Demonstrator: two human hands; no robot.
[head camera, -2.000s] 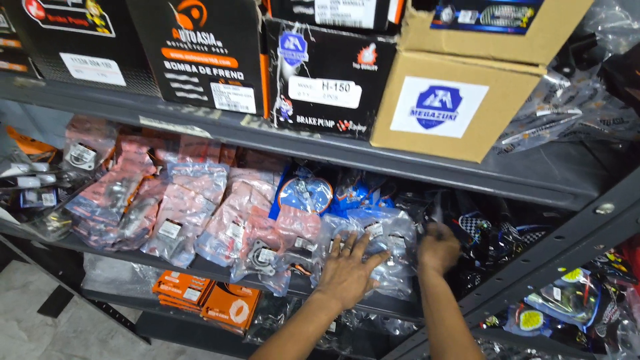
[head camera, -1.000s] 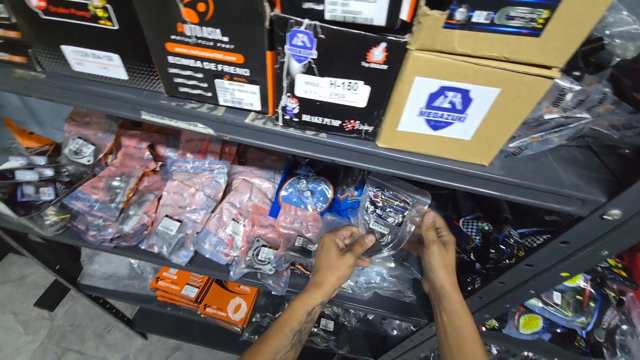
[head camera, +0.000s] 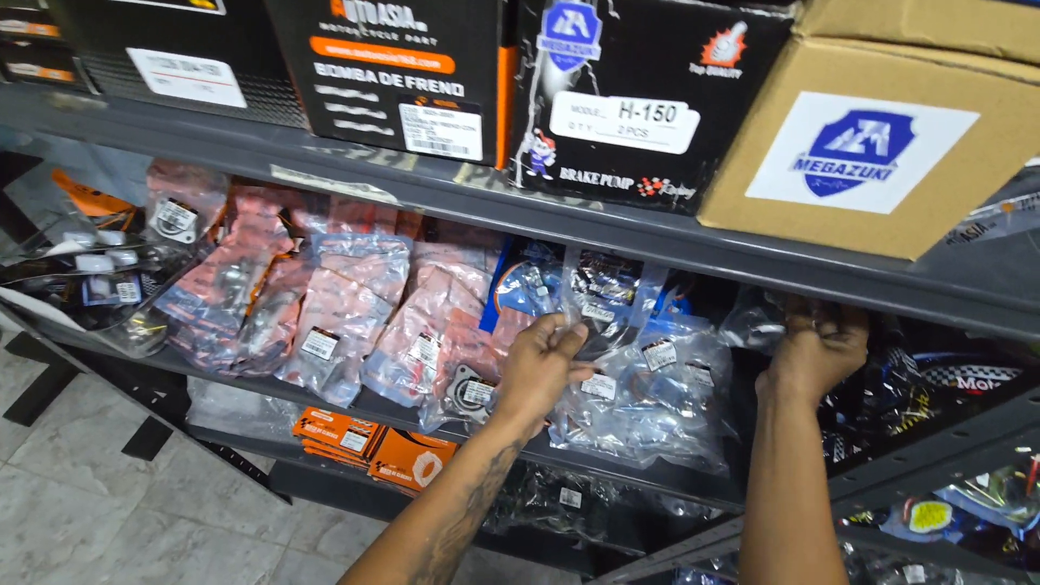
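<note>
My left hand (head camera: 543, 366) pinches the lower left edge of a clear plastic bag with dark contents (head camera: 605, 288) between thumb and fingers, upright above the shelf. Under and to the right of it lie clear plastic packets with white labels (head camera: 650, 398). My right hand (head camera: 816, 341) reaches into the shadowed back right of the shelf, its fingers at a clear plastic packet (head camera: 751, 321); the fingertips are partly hidden, and whether they grip it I cannot tell. Pink-printed bags of metal parts (head camera: 349, 317) lie in rows to the left.
Above is a dark metal shelf edge (head camera: 422, 211) bearing black brake pump boxes (head camera: 650, 97) and a cardboard box (head camera: 861, 146). A slanted metal upright (head camera: 934, 431) stands at right. Orange boxes (head camera: 410, 459) lie on the shelf below. Black packets (head camera: 894, 374) fill the right end.
Both hands were on the clear packets' area; one second ago both held the dark-content bag. My right hand has since let go of it and moved into the back right of the shelf.
</note>
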